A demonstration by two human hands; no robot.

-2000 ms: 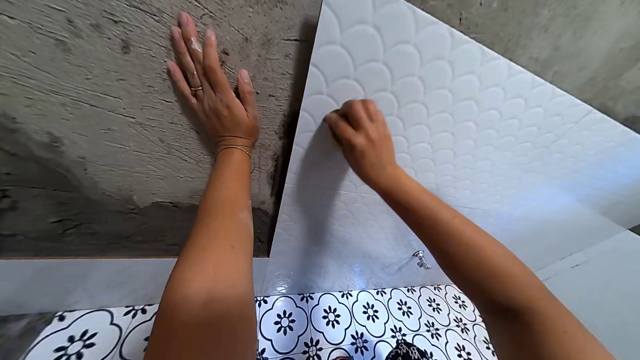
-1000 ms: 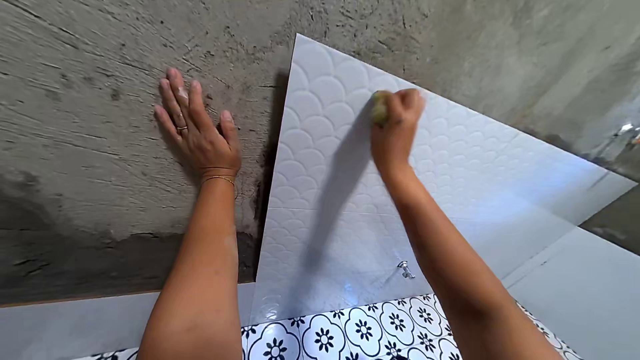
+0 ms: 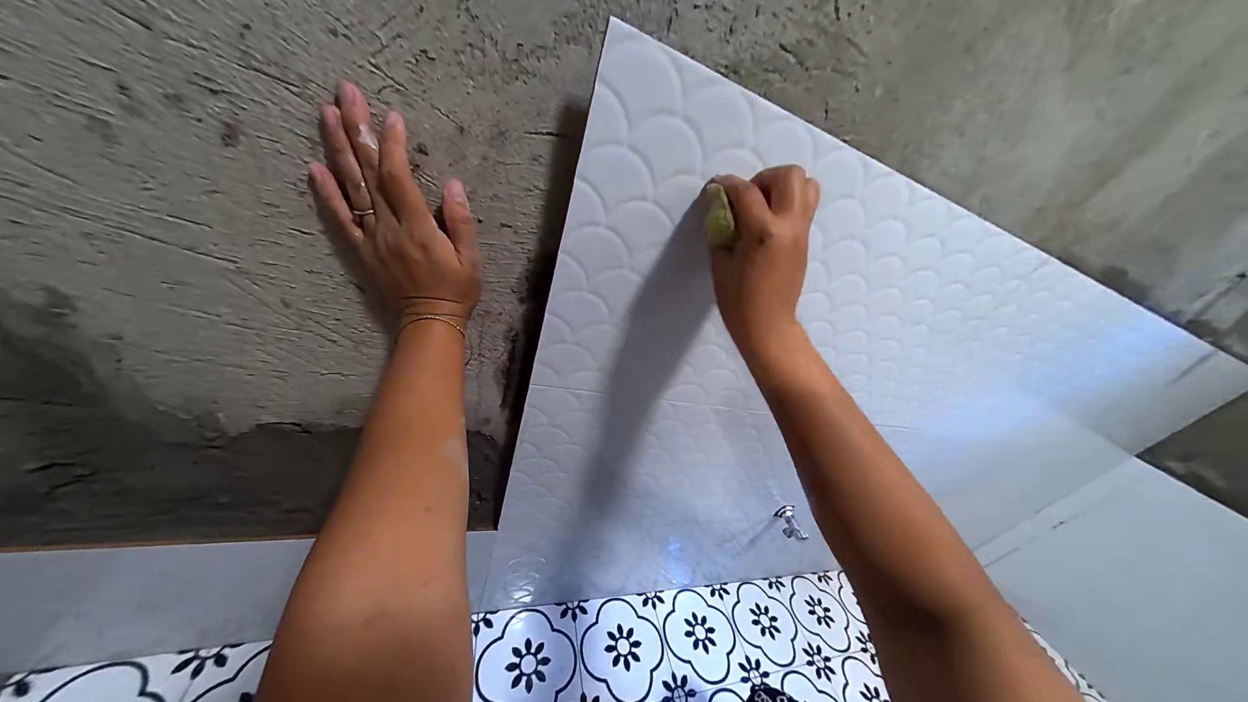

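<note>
My left hand [image 3: 405, 219] lies flat, fingers spread, on the rough cement wall [image 3: 195, 214], left of the tiling's edge. It wears a ring and thin bracelets and holds nothing. My right hand [image 3: 770, 244] grips a small yellow-green sponge or pad [image 3: 720, 216] against the white scallop-embossed wall tile [image 3: 634, 292], near its upper part. A shadow of the hand and arm falls down the tile. Part of the sponge is hidden by my fingers.
A chrome tap [image 3: 790, 523] sticks out low on the tiled wall. Below lies the floor of black-and-white floral tiles [image 3: 624, 648]. Bare cement borders the tiling's slanted upper edge. Another smooth pale wall [image 3: 1131, 565] stands at the right.
My right hand with the sponge first moved up and right across the tile, then a little back left and down. My left hand has stayed on the cement. The view has shifted somewhat.
</note>
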